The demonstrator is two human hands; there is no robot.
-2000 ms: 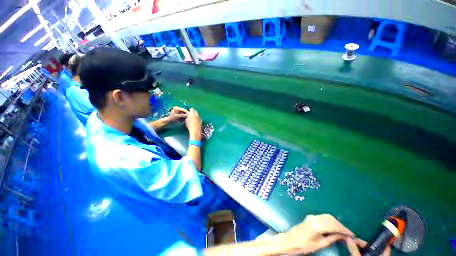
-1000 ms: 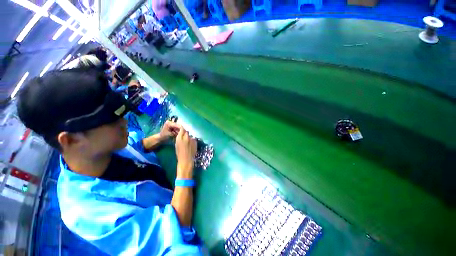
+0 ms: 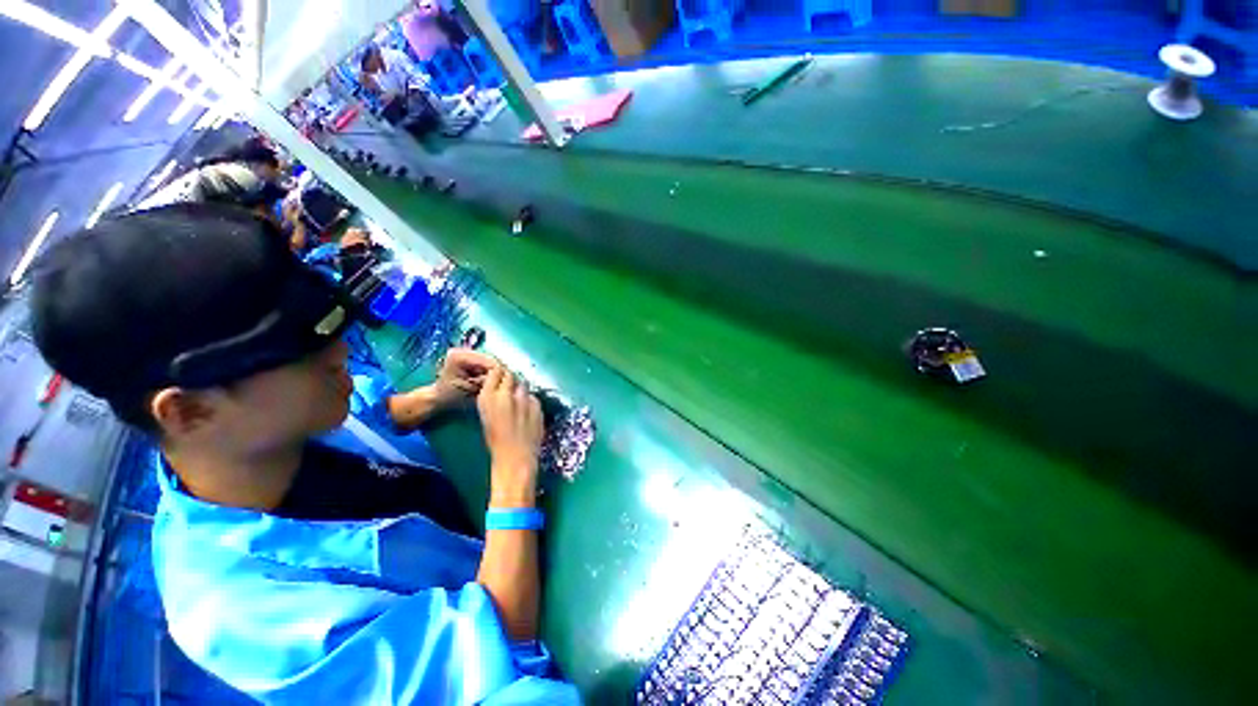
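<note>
Neither of my hands is in the picture. Nearest in front of me, a panel of small circuit boards [image 3: 766,628] in tight white and blue rows lies on the dark green bench, cut off by the bottom edge. A round black unit [image 3: 938,350] with a small yellow and white piece at its side sits on the green belt. A smaller dark unit [image 3: 522,218] sits farther along the belt.
A person in blue with a black cap [image 3: 317,510] sits at the left, hands together over the bench beside a pile of small metal parts [image 3: 567,439]. A blue box [image 3: 400,302], a red flat piece [image 3: 593,116] and a white spool [image 3: 1180,83] also show.
The view has swung left and up since the first frame. My hands, the orange and black screwdriver and the round dish have left the picture. The last second shows only a slight shift.
</note>
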